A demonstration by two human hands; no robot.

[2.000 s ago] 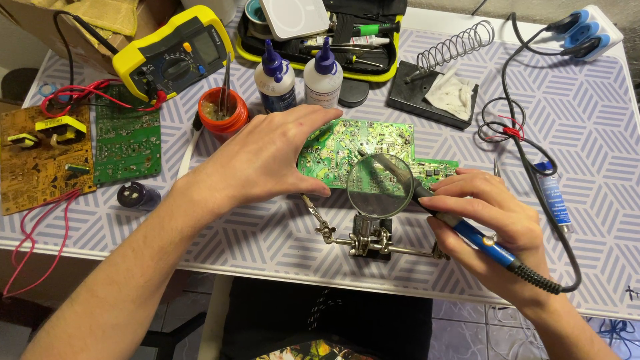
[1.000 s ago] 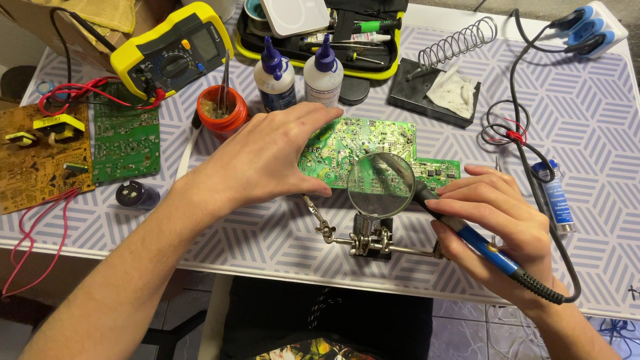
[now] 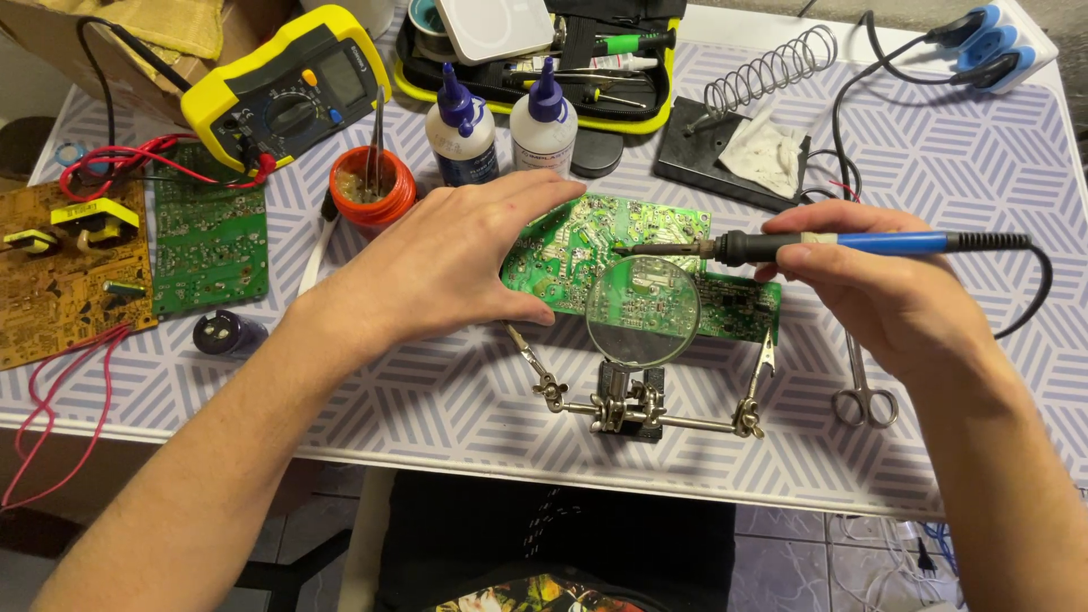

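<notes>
My right hand (image 3: 884, 289) grips a blue and black soldering iron (image 3: 884, 244), held nearly level. Its tip lies over the upper middle of a green circuit board (image 3: 561, 255); whether it touches is unclear. Around the board's left end, my left hand (image 3: 450, 246) has thumb and fingers spread, gripping its edges. A round magnifying lens (image 3: 643, 312) stands in front of the board, part of a metal helping-hands stand (image 3: 633, 412). One alligator clip (image 3: 767, 353) meets the board's lower right corner; the other (image 3: 523, 344) reaches up near my left thumb.
Behind the board stand two blue-capped bottles (image 3: 544, 127), a red jar (image 3: 371, 191) with tweezers, an open tool case (image 3: 663, 102) and an iron stand (image 3: 731, 153). A yellow multimeter (image 3: 289, 98), other boards (image 3: 208, 246) and a capacitor (image 3: 223, 332) are left. Scissors (image 3: 863, 404) lie right.
The soldering iron has swung from a slant below the board's right end to nearly level, its tip now farther left over the board. My right hand has risen. The left hand has stayed in place.
</notes>
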